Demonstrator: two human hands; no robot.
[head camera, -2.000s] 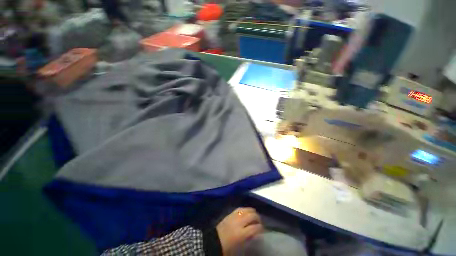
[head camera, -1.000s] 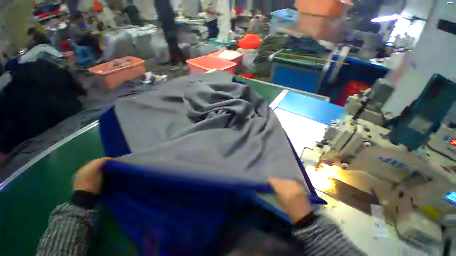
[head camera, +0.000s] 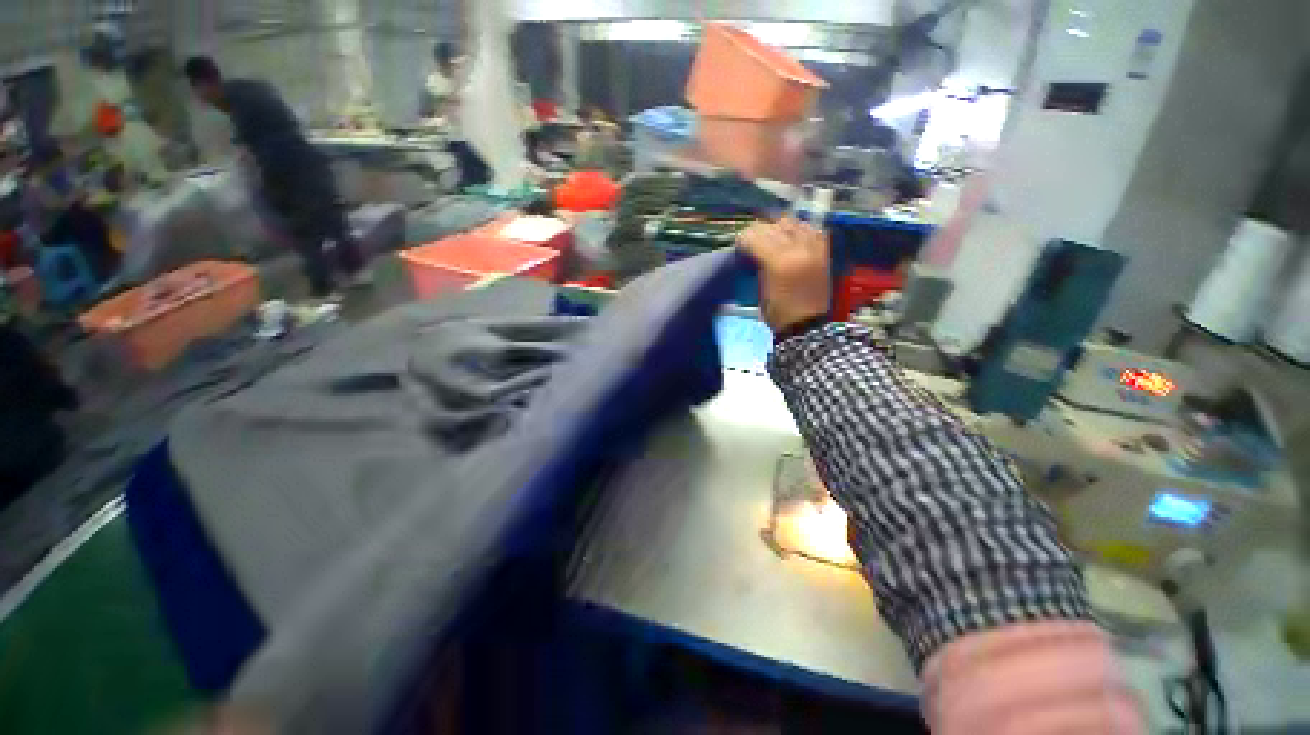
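The grey fabric panel (head camera: 345, 488) with its blue binding (head camera: 187, 574) lies over the green table and the left of the white table. My right hand (head camera: 790, 266) is raised near the upper middle, closed on the panel's blue-edged side, which is lifted and blurred. My left hand cannot be made out; a small blurred skin-toned patch shows at the bottom edge under the fabric. My right forearm crosses in front of the sewing machine (head camera: 1106, 495) and hides part of it.
Black-handled scissors (head camera: 1195, 682) lie at the lower right. A lamp lights the needle area (head camera: 816, 528). A dark teal phone (head camera: 1046, 328) stands on the machine. White thread cones (head camera: 1243, 280) are at right. Orange bins (head camera: 173, 309) and a person (head camera: 273, 158) are behind.
My right hand has lifted the blue edge up and forward, from low in front to the upper middle. My left hand, earlier gripping the edge at left, is no longer clearly seen.
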